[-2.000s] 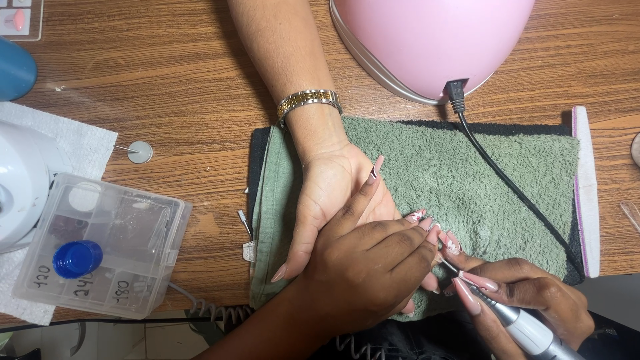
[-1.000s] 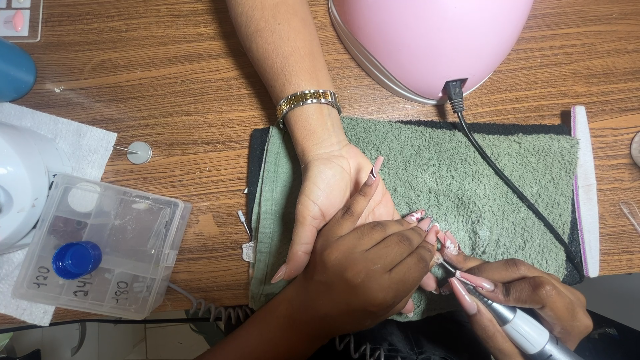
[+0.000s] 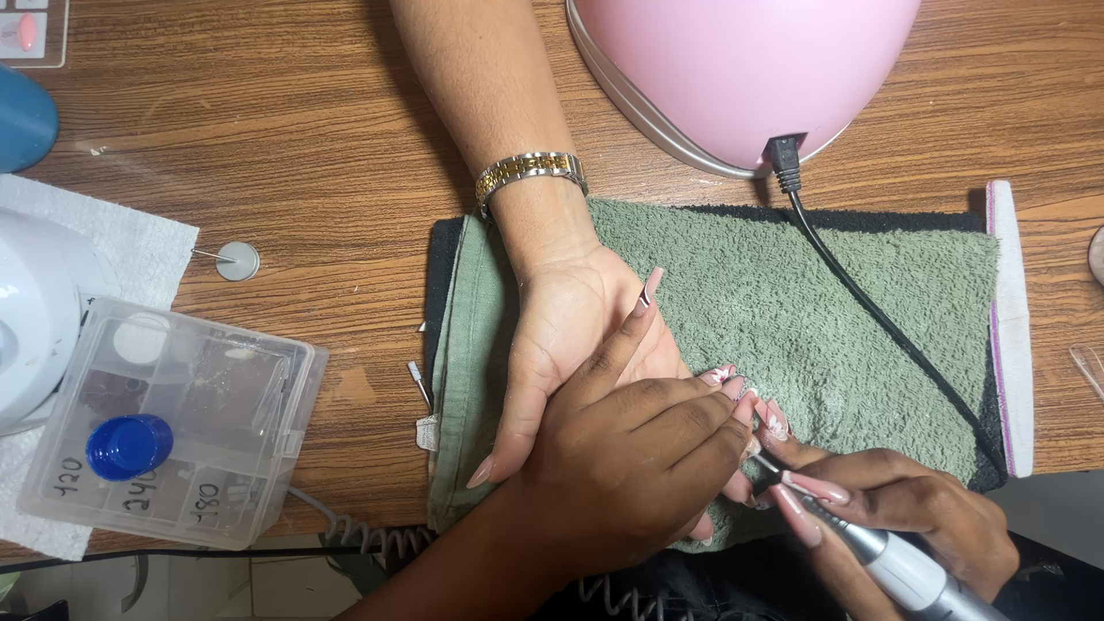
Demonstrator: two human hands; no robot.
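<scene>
My left hand (image 3: 638, 457) is closed over the fingers of another person's upturned hand (image 3: 573, 323), steadying them above a folded green towel (image 3: 776, 302). My right hand (image 3: 906, 509) grips the white and silver handpiece of an electric nail drill (image 3: 910, 569) like a pen. The drill's thin bit points at the held fingertips, close to my left fingertips; whether it touches a nail cannot be told. Long pink nails, some with white and red designs, show on my hands. A silver and gold metal band (image 3: 530, 171) circles the other person's wrist.
A pink nail lamp (image 3: 742, 69) with a black cord (image 3: 880, 323) stands beyond the towel. A nail file (image 3: 1011, 345) lies along its right edge. At left are a clear compartment box (image 3: 233, 379), a blue cap (image 3: 129, 446), a white device (image 3: 39, 319) and a metal disc on a pin (image 3: 238, 260).
</scene>
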